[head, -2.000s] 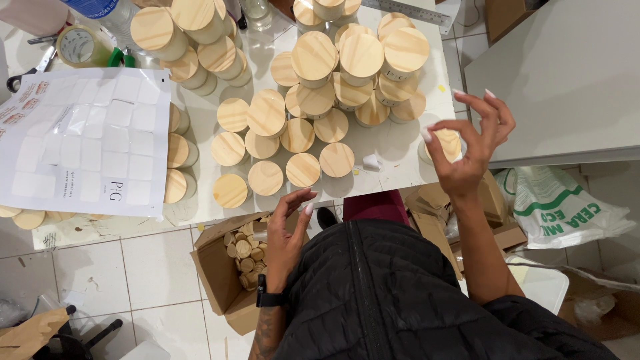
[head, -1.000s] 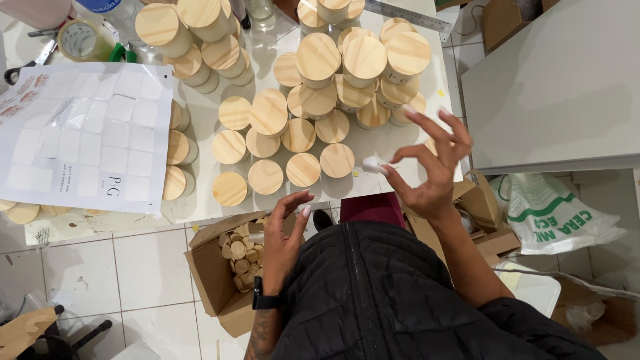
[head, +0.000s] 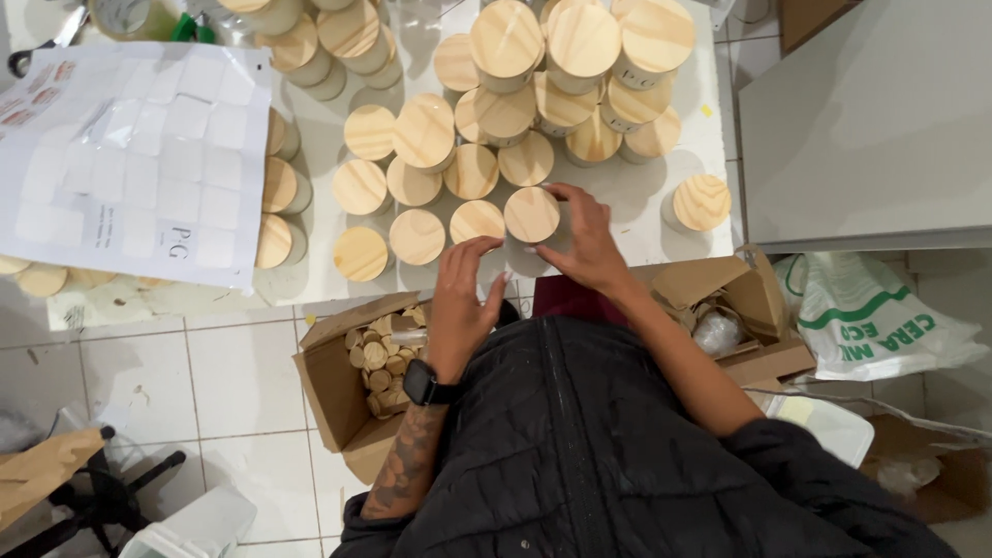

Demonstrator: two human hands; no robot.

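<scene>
My right hand (head: 585,240) has its thumb and fingers around the near side of a wooden-lidded jar (head: 532,215) at the front of the table. My left hand (head: 465,298) holds nothing; its fingers are apart, close to the neighbouring lidded jar (head: 476,223). Beyond them stand several rows of like jars with round pale wood lids, some stacked (head: 506,40). A single lidded jar (head: 700,203) stands apart at the right. A sheet of white labels (head: 132,163) lies over lids on the left.
The white table edge (head: 310,298) runs before me. Below it are a cardboard box of wooden discs (head: 341,418), another open box (head: 697,283) and a plastic bag (head: 868,318). Scissors (head: 58,39) and tape (head: 128,15) lie back left. A grey surface (head: 876,139) stands right.
My right hand has moved left from the small white piece at the table's front to a lidded jar. The small white piece no longer shows. My left hand has moved slightly towards the jars.
</scene>
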